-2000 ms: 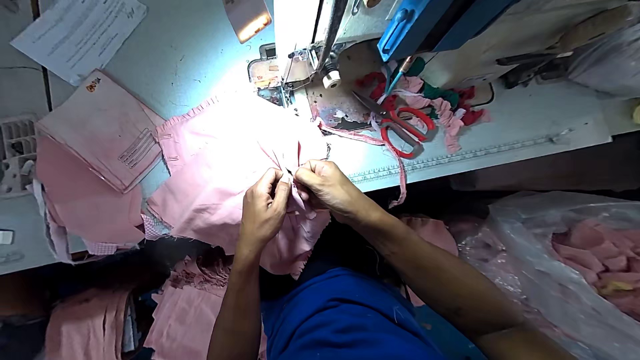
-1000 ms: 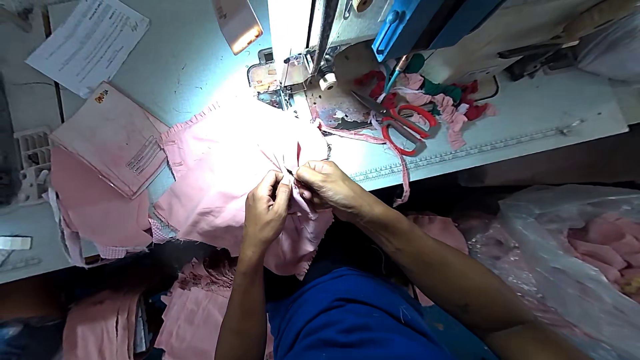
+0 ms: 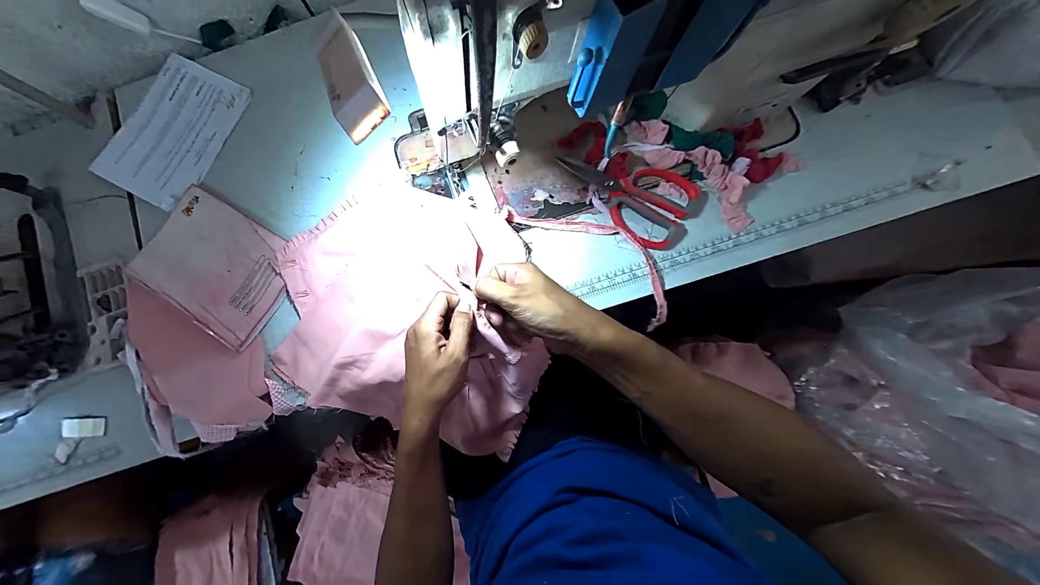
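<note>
A pink fabric piece [image 3: 357, 325] with a gathered edge spreads over the table's front edge, its far part under bright light just before the sewing machine's needle area [image 3: 455, 175]. My left hand [image 3: 439, 349] pinches a fold of it between thumb and fingers. Close beside it, my right hand [image 3: 524, 301] grips the same fold, fingertips nearly touching the left ones. A small dark spot shows between the fingertips; what it is cannot be told. Red-handled scissors [image 3: 650, 207] lie to the right of the machine's needle, next to a narrow pink fabric strip [image 3: 654, 280] hanging over the edge.
Fabric scraps [image 3: 715, 154] lie behind the scissors, and a measuring scale [image 3: 731, 236] runs along the table edge. At left are a printed paper [image 3: 172, 130], a pink-stained folder [image 3: 211, 264] and more pink pieces [image 3: 195, 357]. A plastic bag [image 3: 918, 390] of pink fabric stands at right.
The view has shifted somewhat. Both hands keep their pinch on the pink fabric, with no plain change in hold.
</note>
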